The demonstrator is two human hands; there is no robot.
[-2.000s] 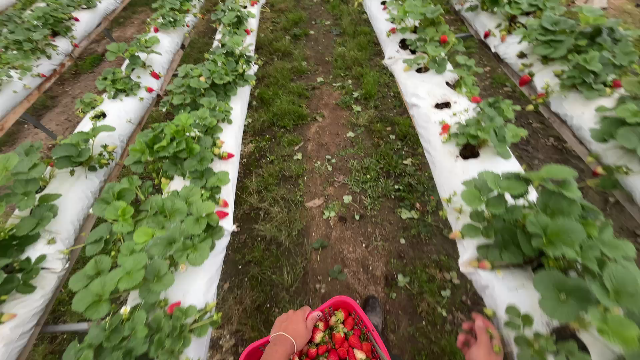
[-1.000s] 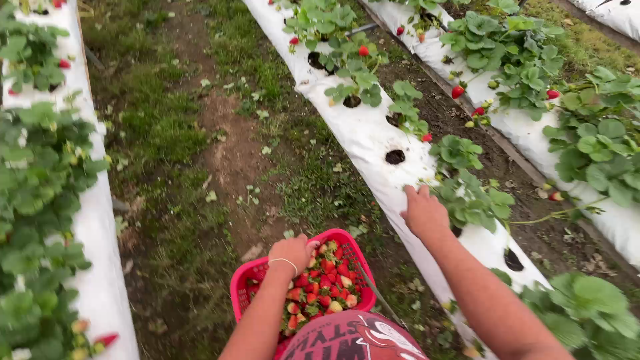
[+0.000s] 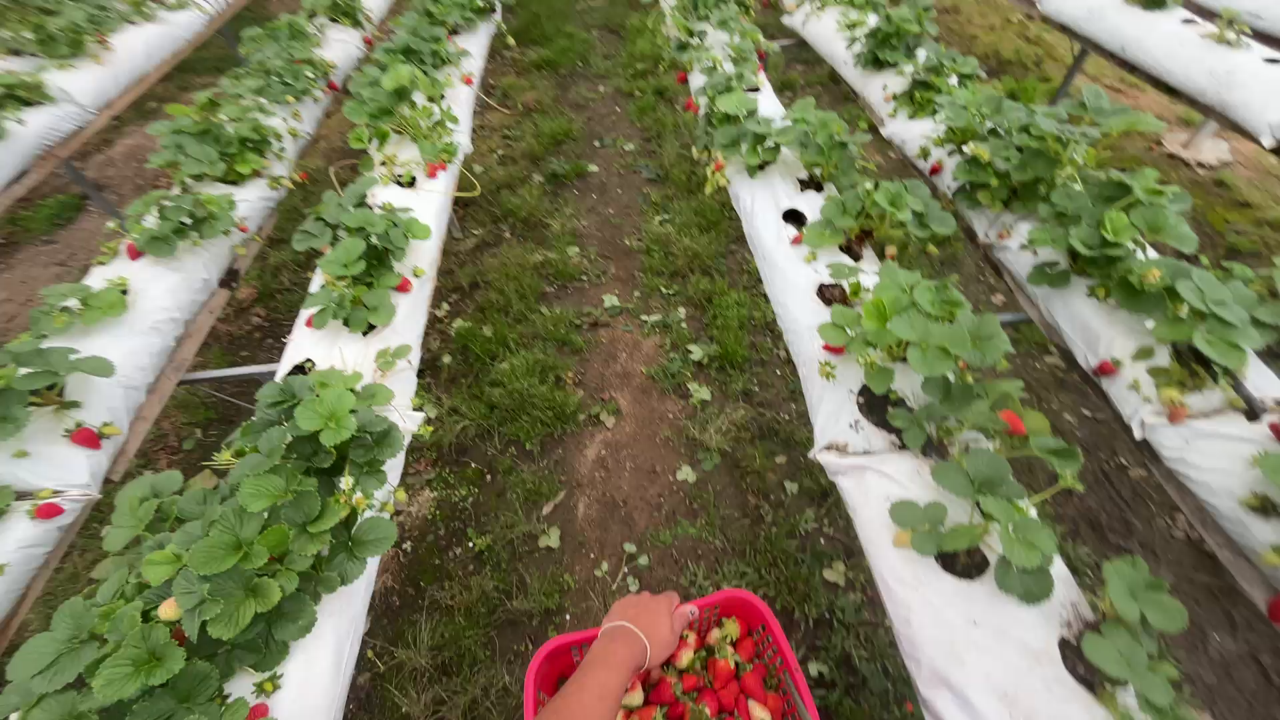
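At the bottom of the head view, my left hand (image 3: 645,628), with a thin pale band at the wrist, is closed around the far rim of a pink plastic basket (image 3: 745,601). Many red strawberries (image 3: 722,672), some with pale ends, lie in the basket to the right of this hand. The lower part of the basket is cut off by the frame. My right hand is out of view. To the right of the basket, strawberry plants (image 3: 1000,490) grow through holes in a white plastic-covered bed (image 3: 950,640), and a red strawberry (image 3: 1012,422) shows among the leaves.
A dirt and grass path (image 3: 620,430) runs ahead between the raised beds. On the left stands another white-covered bed (image 3: 330,620) with dense strawberry plants (image 3: 240,540). Further beds with wooden edges (image 3: 165,385) and metal supports (image 3: 230,373) lie outward on both sides.
My right hand, over the right bed's plants one second ago, has left the view. My left hand remains at the basket. The view has swung back along the path.
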